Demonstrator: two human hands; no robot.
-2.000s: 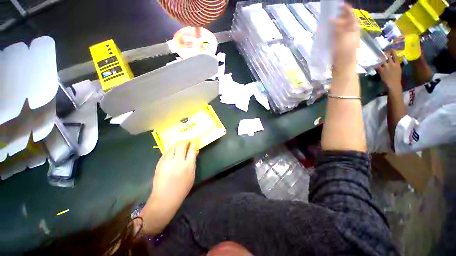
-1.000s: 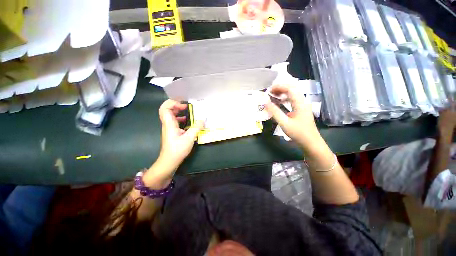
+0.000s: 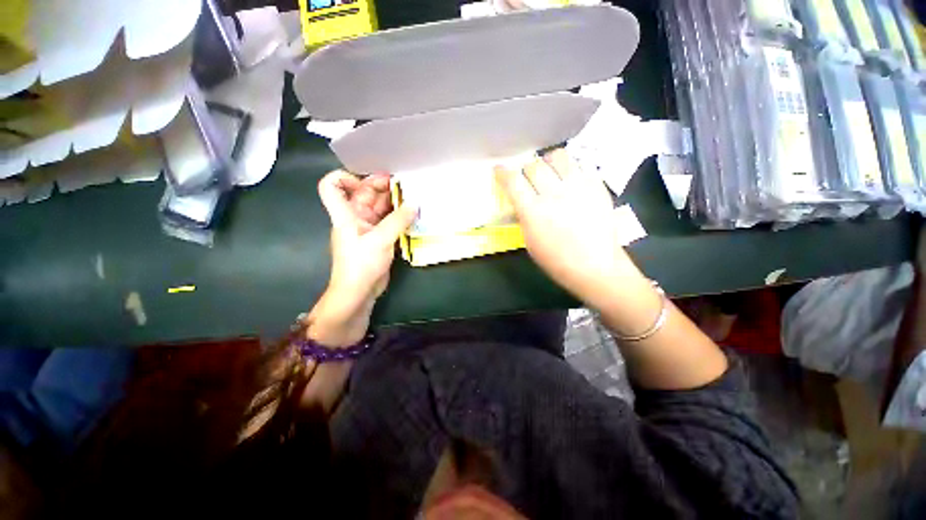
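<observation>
An open yellow retail box (image 3: 462, 245) lies on the dark green bench in front of me. Its long rounded white-grey lid flap (image 3: 467, 63) stands up behind it. A white flat item (image 3: 452, 199) lies in the box; its type is unclear. My left hand (image 3: 362, 229) holds the box's left end, thumb over the front left corner and other fingers curled at the side. My right hand (image 3: 560, 218) lies over the box's right part, fingers bent onto the white item and covering that end.
Open box blanks (image 3: 96, 86) are stacked at the left, with bagged dark devices (image 3: 193, 203) beside them. A finished yellow box (image 3: 338, 22) stands behind. Clear trays with bagged items (image 3: 782, 132) are stacked at the right. White paper pieces (image 3: 609, 142) lie between.
My right hand has come from the trays at the right to the box, then moved further over it. A white item is now in the box. My left hand has shifted to the box's left end.
</observation>
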